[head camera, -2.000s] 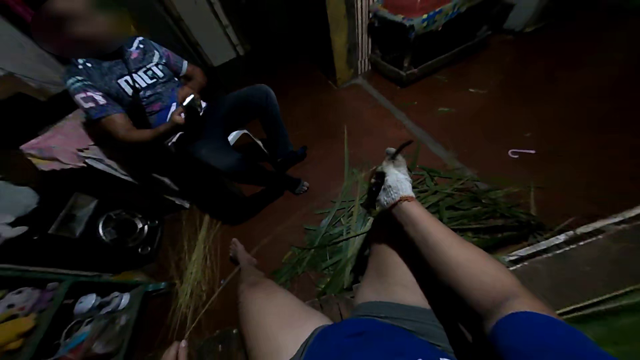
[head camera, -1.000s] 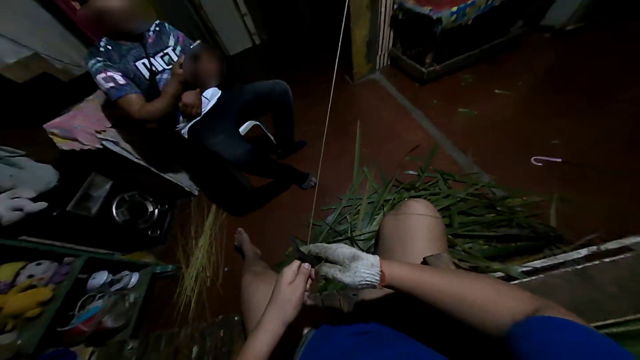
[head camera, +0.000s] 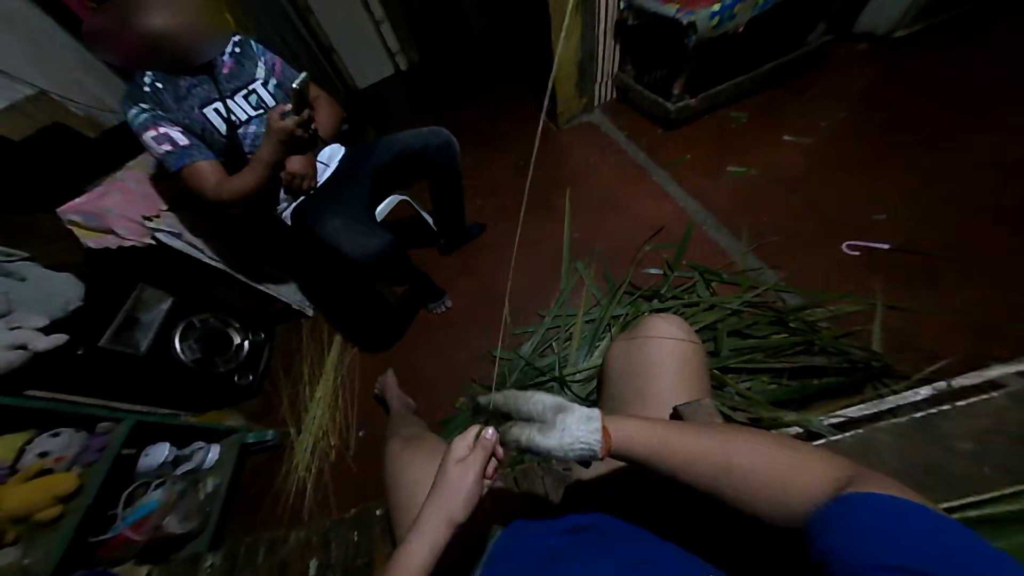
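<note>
My bare left hand (head camera: 470, 472) pinches the lower end of a long thin plant strip (head camera: 524, 200), which runs up past the top edge of the view. Close against it on the right, my right hand (head camera: 544, 424), in a white knit glove with an orange cuff, is closed around the base of the same strip; a dark thing partly hidden at its fingers cannot be made out. Beyond my knee lies a heap of long green leaves (head camera: 768, 336) on the red floor. A bundle of thin yellowish strips (head camera: 320, 424) stands to the left of my foot.
A seated person (head camera: 240, 136) at upper left holds a phone (head camera: 300, 92). Green shelving (head camera: 120, 448) with plush toys and a black appliance like a gas stove (head camera: 210, 342) are at left. A pink hooked object (head camera: 866, 247) lies on the floor at right.
My gloved right hand has come down from above the leaf heap to meet my left hand, which was at the bottom edge. The strip now stretches upward. The seated person's phone is raised.
</note>
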